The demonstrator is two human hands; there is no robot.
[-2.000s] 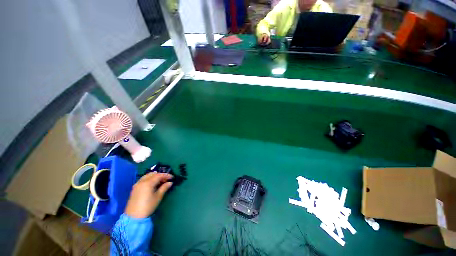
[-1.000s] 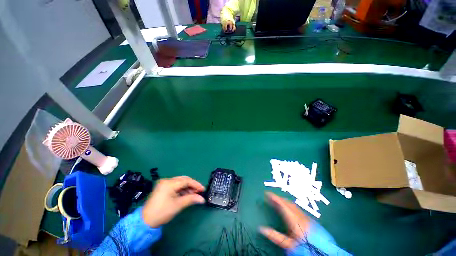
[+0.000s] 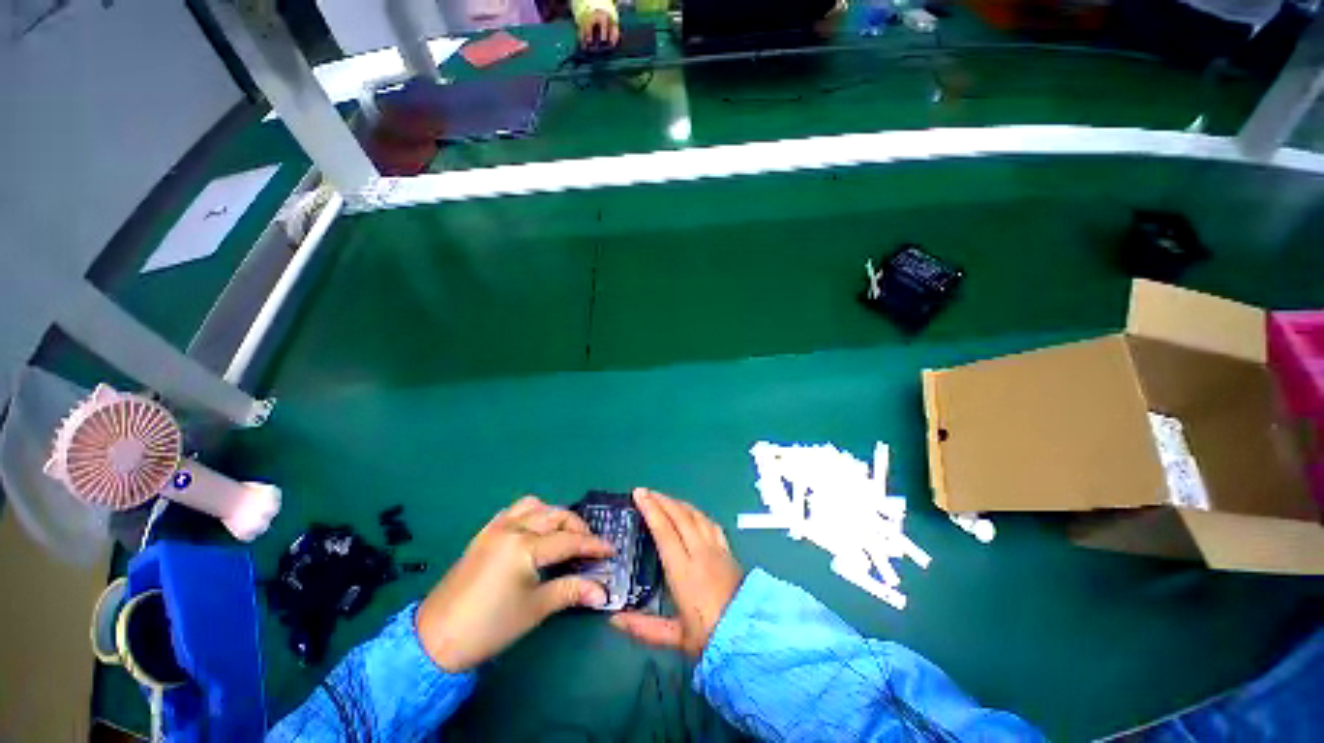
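A black blocky housing [image 3: 622,549] with pale printing lies on the green bench in front of me. My left hand [image 3: 526,581] is on its left side and face, fingertips on the printed top; whether a small part is between them cannot be told. My right hand [image 3: 685,573] grips its right side, with the fingers along the far right edge and the thumb at the near edge. The hands hide part of the housing. A dark pile of small black parts [image 3: 327,578] lies left of my left hand.
White strips [image 3: 835,508] lie in a heap at right, beside an open cardboard box [image 3: 1038,428]. A blue tape dispenser [image 3: 211,639] and pink fan [image 3: 124,453] stand at left. Another black housing [image 3: 915,286] lies farther up. A white frame bar [image 3: 755,157] crosses the bench. A person's hand [image 3: 597,26] shows opposite.
My left hand has moved right from the small black parts to the housing. My right hand has come in and closed on the housing's right side. The view has shifted.
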